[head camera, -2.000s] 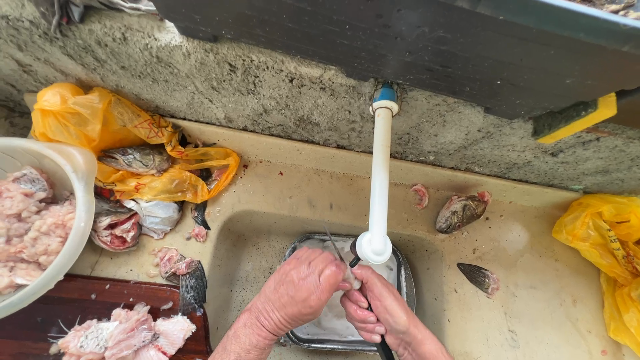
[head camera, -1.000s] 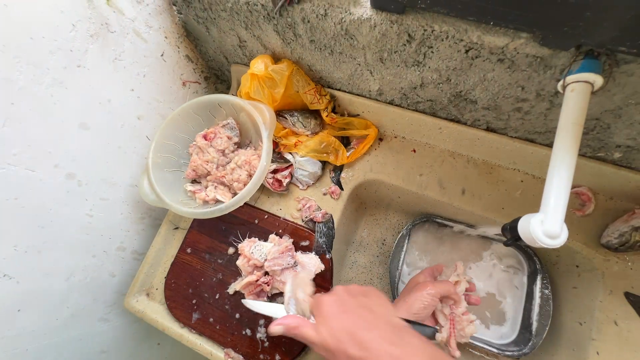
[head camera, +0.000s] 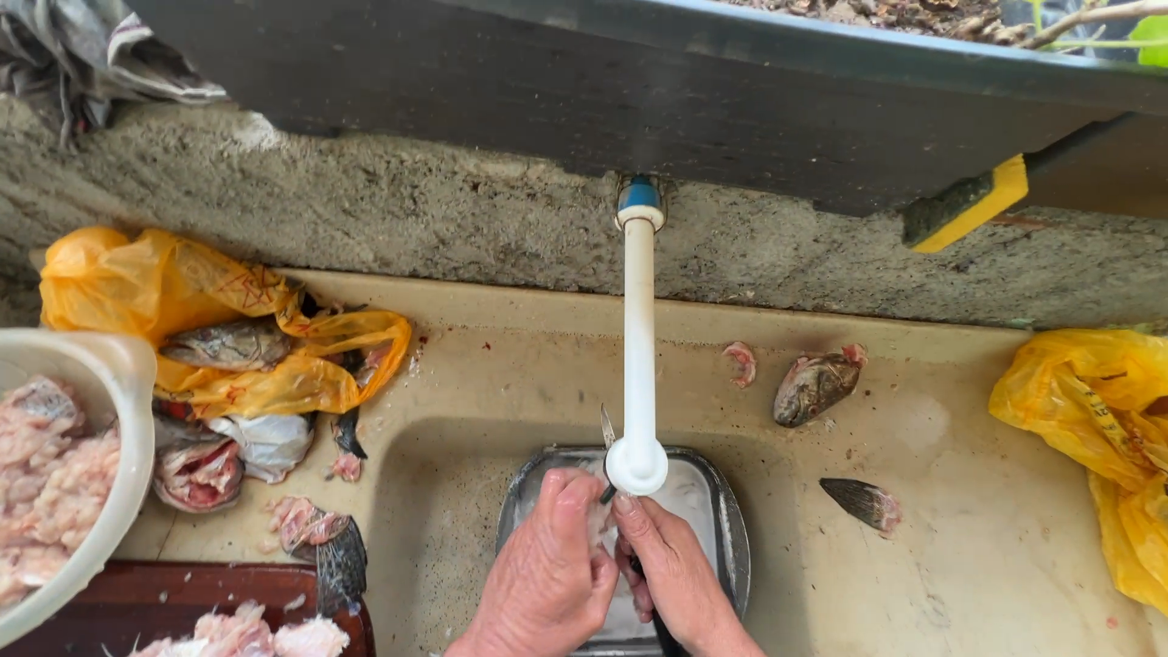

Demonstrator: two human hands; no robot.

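Both hands are close together over the metal tray in the sink, below the white tap pipe. My right hand holds a knife; its blade tip shows left of the pipe and its black handle below the hand. My left hand is closed around pale fish flesh, mostly hidden by the fingers. Cloudy water lies in the tray. Cut fish pieces lie on the brown cutting board, and a translucent plastic colander at the left edge holds more fish flesh.
An orange plastic bag with a fish head stands behind the colander. Fish scraps overlap the board's corner. Right of the sink lie another fish head, a fin and a yellow bag. A dark planter overhangs the wall.
The view has swung back from the board to the sink. One second ago the knife was at the fish pieces on the board; now both hands are together under the tap.
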